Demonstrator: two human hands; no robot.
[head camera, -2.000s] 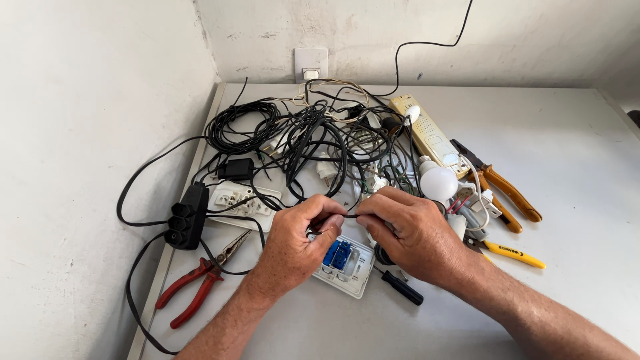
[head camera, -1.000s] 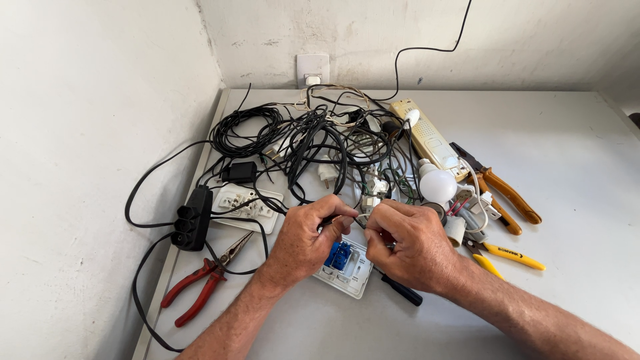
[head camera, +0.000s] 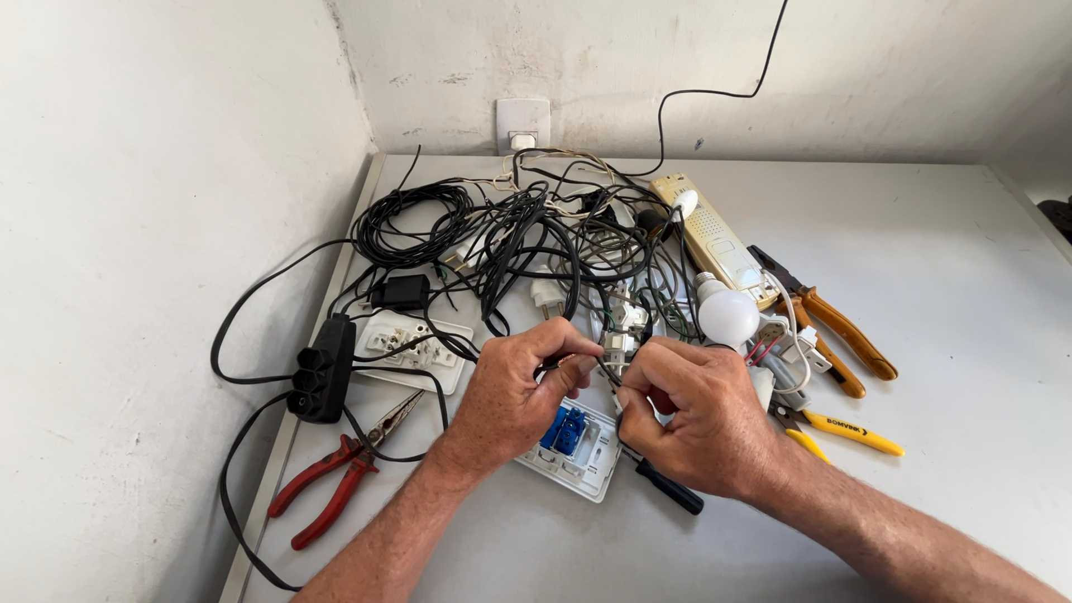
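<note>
Between finger and thumb, my left hand pinches a black cable. My right hand grips the same cable a little to the right, its fingertips partly hidden. Just below the hands lies a white socket plate with blue modules, overlapped by my left hand. A screwdriver with a black handle lies under my right hand. White connectors stand just behind the hands, and a white two-pin plug rests behind my left hand.
Tangled black cables spread behind the hands. On the left are a black multi-outlet block, a white socket plate and red-handled pliers. On the right are a light bulb, orange-handled pliers, yellow-handled cutters and a beige handset.
My hands have moved apart, with a short stretch of black cable showing between them. One second ago their fingertips were close together.
</note>
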